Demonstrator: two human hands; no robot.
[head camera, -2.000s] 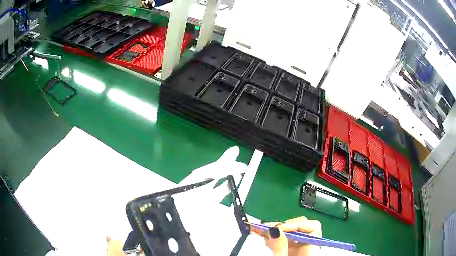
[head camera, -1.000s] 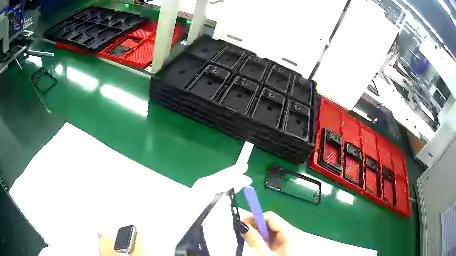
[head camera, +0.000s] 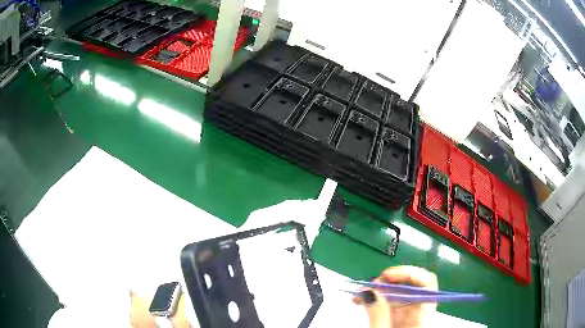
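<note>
A black phone middle frame (head camera: 221, 282) is tilted up over the white sheet (head camera: 122, 224), its camera-end section at lower left. My left hand (head camera: 282, 213), in a white glove that blends into the sheet, holds the frame from behind; its grip is mostly hidden. A smartwatch (head camera: 165, 299) is on the left wrist. My right hand (head camera: 404, 296), bare with a dark nail, holds blue-purple tweezers (head camera: 442, 296) just right of the frame. The tips point left towards the frame's side; whether they touch it or hold a part is unclear.
A loose black frame (head camera: 362, 238) lies on the green surface (head camera: 173, 173), another (head camera: 59, 83) at far left. A black tray stack (head camera: 308, 160) stands ahead. Red trays (head camera: 510, 211) with black frames lie right and, partly under a black tray (head camera: 131, 25), far left. White posts stand behind.
The held frame has turned from nearly edge-on to face the camera. The tweezers have swung from steep to nearly level and moved right. The loose frames on the green surface have shifted left relative to the trays.
</note>
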